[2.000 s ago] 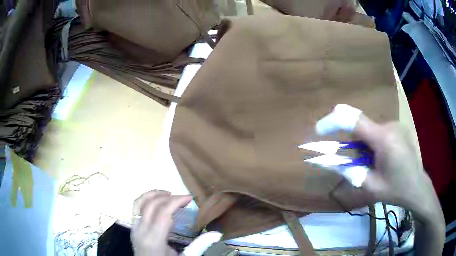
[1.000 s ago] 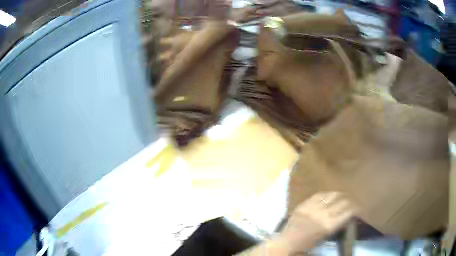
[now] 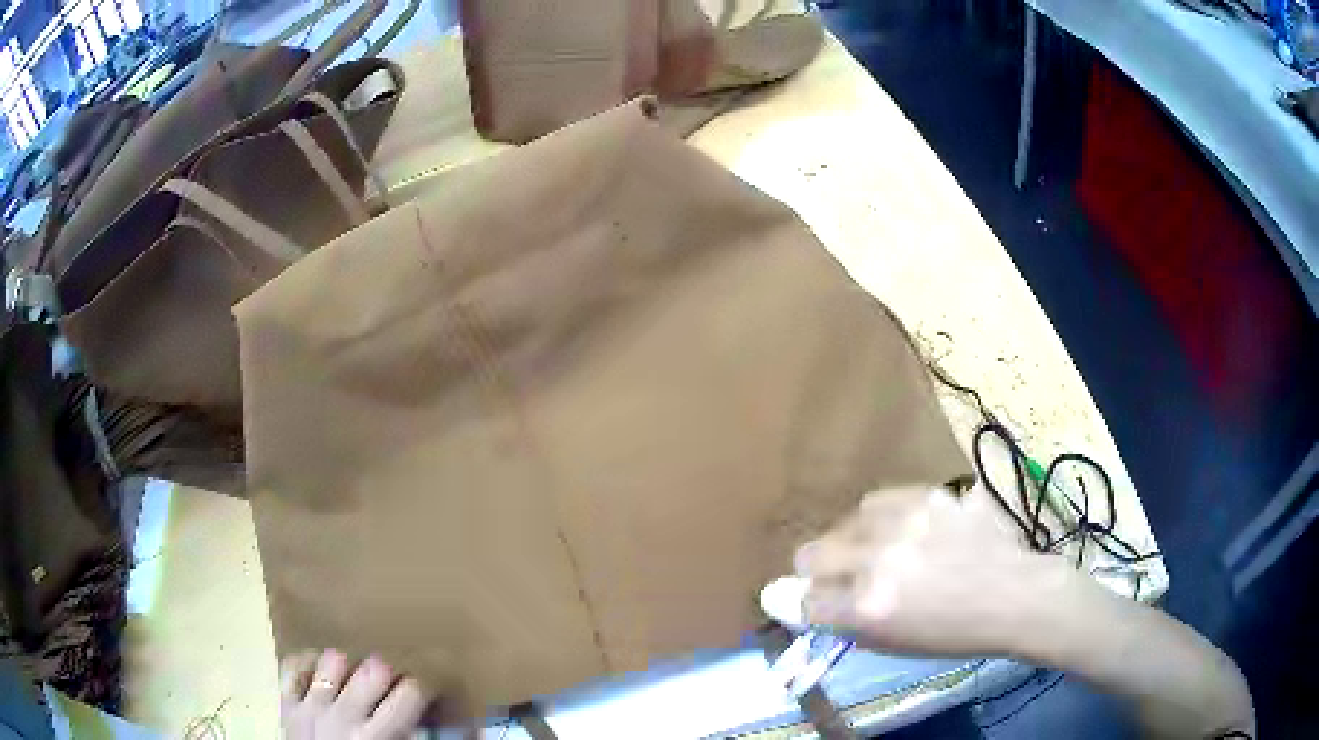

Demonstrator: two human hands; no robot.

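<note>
A tan-brown tote bag (image 3: 579, 419) lies flat in front of me, with a thin seam line running down its middle. My left hand (image 3: 352, 698) is at the bag's lower left corner, fingers on top of the fabric; its thumb is hidden. My right hand (image 3: 926, 571) is at the lower right edge of the bag, holding small thread snips (image 3: 813, 661) whose blades point down past the edge. White covers show on its fingertips. Two strap ends show below the bag's near edge, over a white sheet (image 3: 651, 708).
Black cord (image 3: 1063, 499) with a green bit lies tangled at the table's right side. Other brown bags (image 3: 203, 246) with straps stand at the left, and more (image 3: 564, 65) at the back. A dark heap (image 3: 58, 506) lies far left. The table edge (image 3: 1013, 304) curves along the right.
The view has swung back from the left. The bag now lies flatter and turned, with its seam line showing. My right hand is back in view with the snips, and my left hand rests at the bag's left corner.
</note>
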